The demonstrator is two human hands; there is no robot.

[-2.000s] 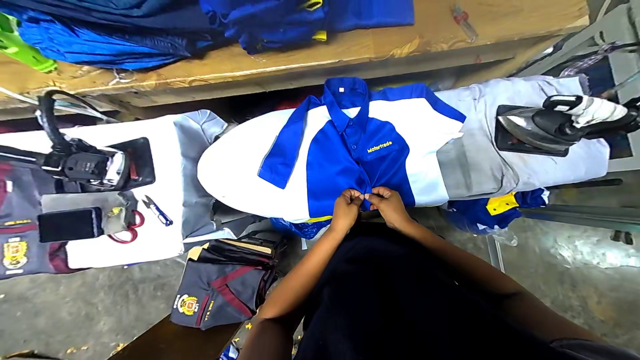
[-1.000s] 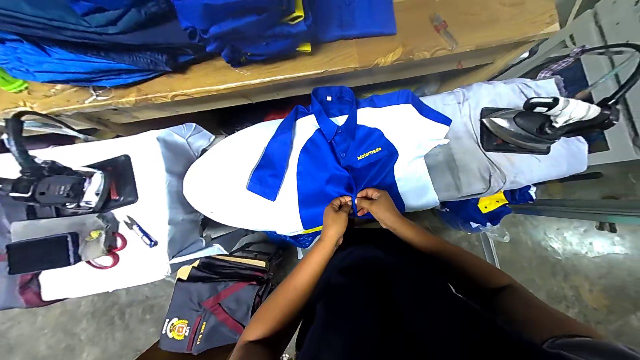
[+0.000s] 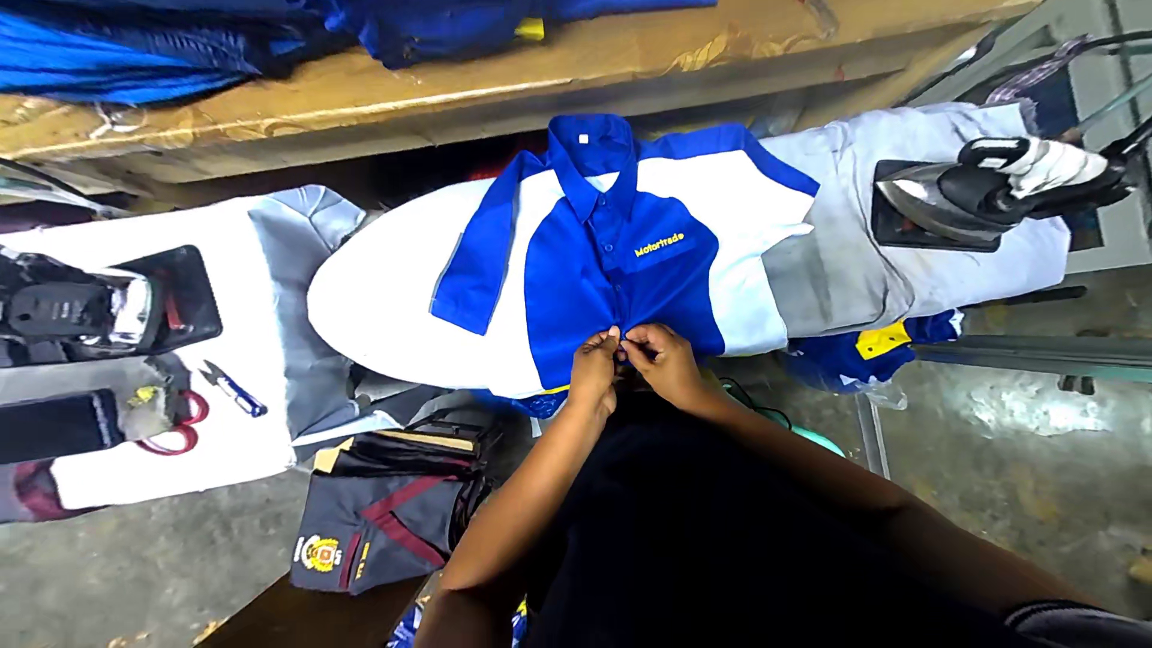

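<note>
A blue and white collared shirt (image 3: 576, 270) lies face up across the white padded ironing board (image 3: 396, 279), its collar pointing away from me. My left hand (image 3: 596, 364) pinches the front placket near the board's close edge. Right beside it, my right hand (image 3: 661, 360) grips the same placket between thumb and fingers. The fingertips nearly meet and hide the button there. Higher up the placket, small buttons show. Yellow embroidery marks the chest on the right.
An iron (image 3: 972, 193) rests on a dark pad at the right; another iron (image 3: 81, 306) stands left. Near it are thread snips (image 3: 234, 389), red-handled scissors (image 3: 184, 427) and a phone (image 3: 58, 425). Folded grey garments (image 3: 378, 522) lie below. Blue clothes (image 3: 117, 54) cover part of the wooden table (image 3: 504, 81).
Both hands stay at the lower front placket, fingers close together. The shirt lies much as before. The view has shifted somewhat.
</note>
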